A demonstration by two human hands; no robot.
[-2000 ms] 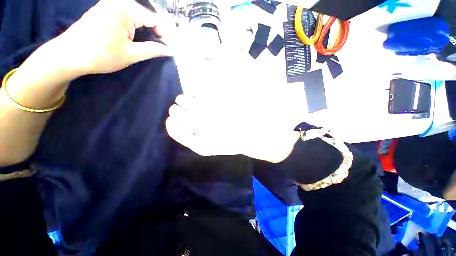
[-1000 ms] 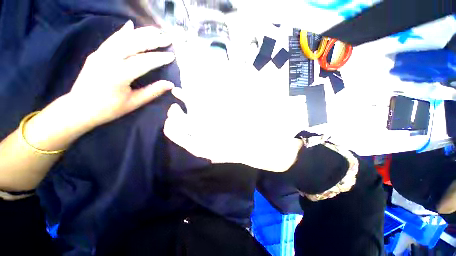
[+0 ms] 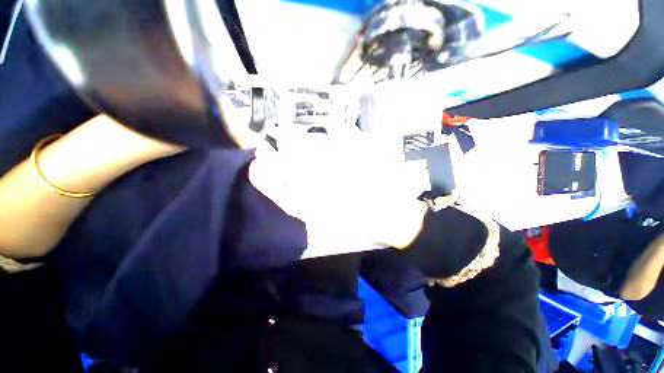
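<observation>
The navy garment piece (image 3: pixel 167 218) covers my lap and runs up to the needle area of the sewing machine (image 3: pixel 306 109). My left hand (image 3: pixel 142 142) comes in from the left with a yellow bangle at the wrist. Its fingers are hidden behind the machine's dark, shiny curved part. My right hand (image 3: pixel 342 197) lies over the table edge, its fingertips at the cloth's right edge below the needle area. It is overexposed, so I cannot tell whether it grips the cloth.
The machine head (image 3: pixel 510 33) fills the top. Black patches (image 3: pixel 440 167), red scissor loops (image 3: pixel 455 119), a blue object (image 3: pixel 571 132) and a phone (image 3: pixel 566 173) lie to the right. Blue crates (image 3: pixel 389 328) stand below. Another person's arm (image 3: pixel 646 275) shows at the right edge.
My view has moved closer to the machine, whose head now covers the top and my left fingers. The scissors are now mostly hidden. My right hand has stayed by the cloth's edge.
</observation>
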